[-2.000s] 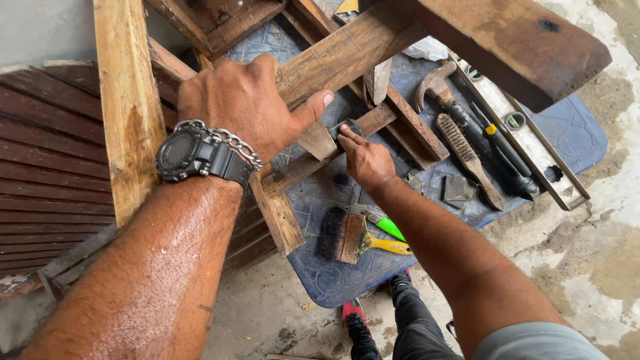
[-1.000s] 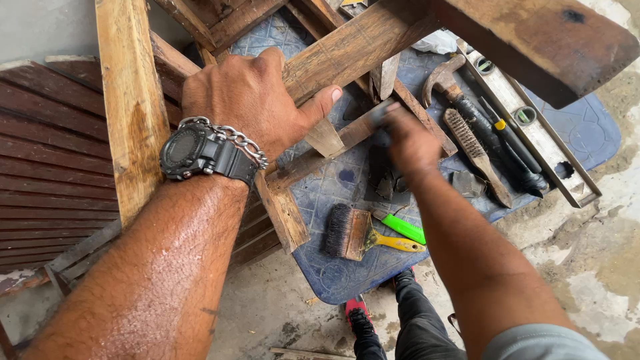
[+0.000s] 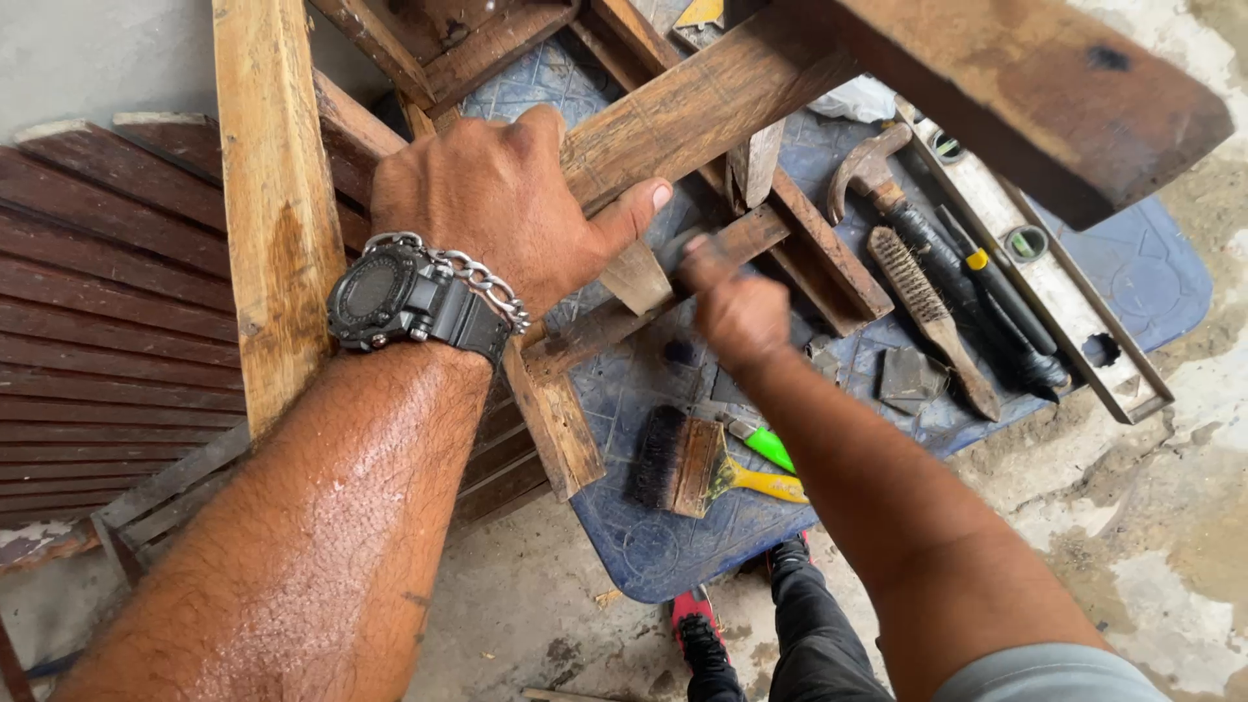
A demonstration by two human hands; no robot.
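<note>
My left hand, with a watch and chain bracelet at the wrist, grips a thick wooden beam of a frame. My right hand is blurred; its fingers are closed on a small dark flat piece, perhaps sandpaper, against a wooden crossbar. A short pale wood block touches that bar beside my left thumb. Nearer the blue table's edge lie a wide paintbrush and a green utility knife, partly behind my right forearm.
On the blue table at the right lie a claw hammer, a wire brush, a spirit level and a folded grey piece. A pale upright board and dark slatted wood stand at the left.
My right hand has moved along the crossbar, out toward its far end and back toward the pale block. My left hand keeps its place on the beam.
</note>
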